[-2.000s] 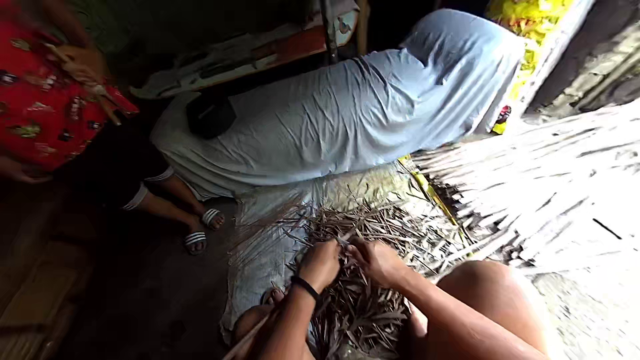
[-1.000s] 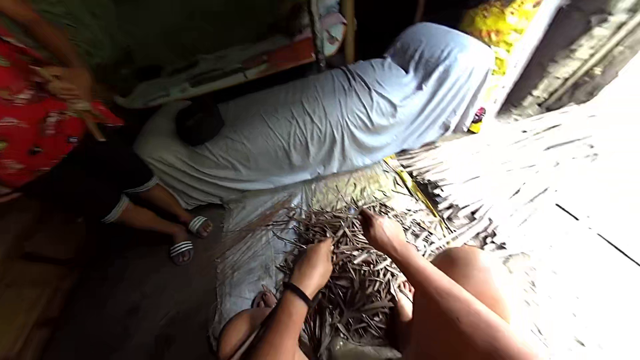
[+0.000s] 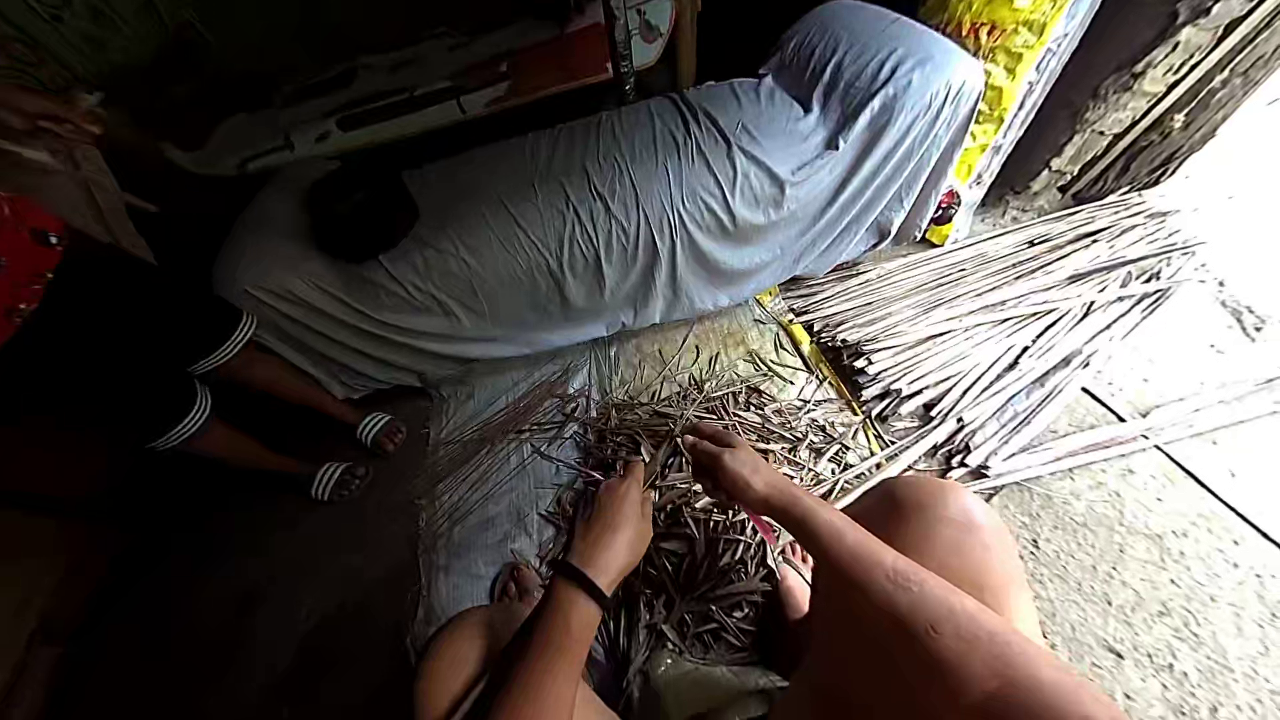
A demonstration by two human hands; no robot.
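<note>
My left hand [image 3: 612, 525], with a dark band at the wrist, is closed over the pile of dry plant strips [image 3: 700, 560]; a strip seems pinched at its fingertips. To its right, my right hand [image 3: 728, 462] is curled around something thin, and a pink piece [image 3: 763, 528] shows below it. The pile lies between my feet on plastic sheeting [image 3: 480, 540]. Thin dark sticks [image 3: 505, 440] lie on the sheeting left of the pile. Right of it, long pale dried stalks [image 3: 1000, 300] are spread on the floor.
Beyond the pile stands a long object under a grey-blue cloth [image 3: 620, 210], with a dark item [image 3: 362, 212] on it. A person in striped slippers [image 3: 340, 480] stands at the left. A yellow printed sack [image 3: 1000, 90] leans at the back right, beside a rough wall [image 3: 1150, 110].
My hands were together two seconds ago, then apart one second ago; now they are closer again above the pile. The person at the left has shifted their arms.
</note>
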